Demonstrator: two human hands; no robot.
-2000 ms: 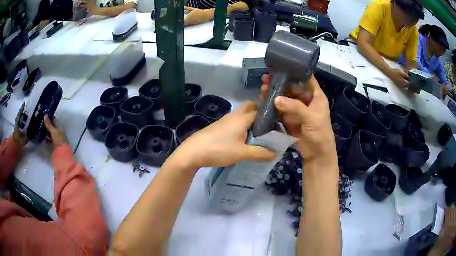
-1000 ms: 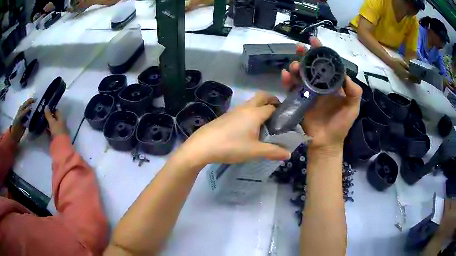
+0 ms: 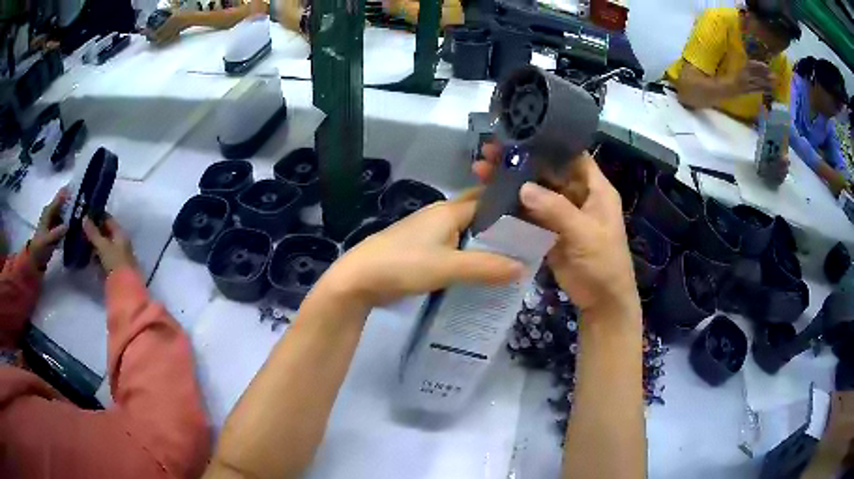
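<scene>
A dark grey handheld fan or blower [image 3: 552, 112] stands head up, its round grille facing up and left, with a small light below the head. My right hand [image 3: 590, 224] holds it around the neck and upper handle. Its lower handle goes behind the top of a tall grey retail carton [image 3: 468, 327], or into it; my left hand hides part of this. My left hand [image 3: 412, 253] is wrapped around the upper carton, thumb across the printed side. The carton is tilted, its lower end near the bench.
Black plastic housings [image 3: 239, 262] stand in a group at left; more [image 3: 688, 290] are stacked right. Small fasteners [image 3: 538, 327] lie centre right. A green post [image 3: 339, 112] rises behind the left group. A neighbour's sleeve [image 3: 150, 337] is at left; a person in yellow [image 3: 730, 56] sits upper right.
The fan head has turned from facing the camera to facing up and left, and moved left. The carton is more upright and shows more of its printed side. The person in yellow has raised a hand.
</scene>
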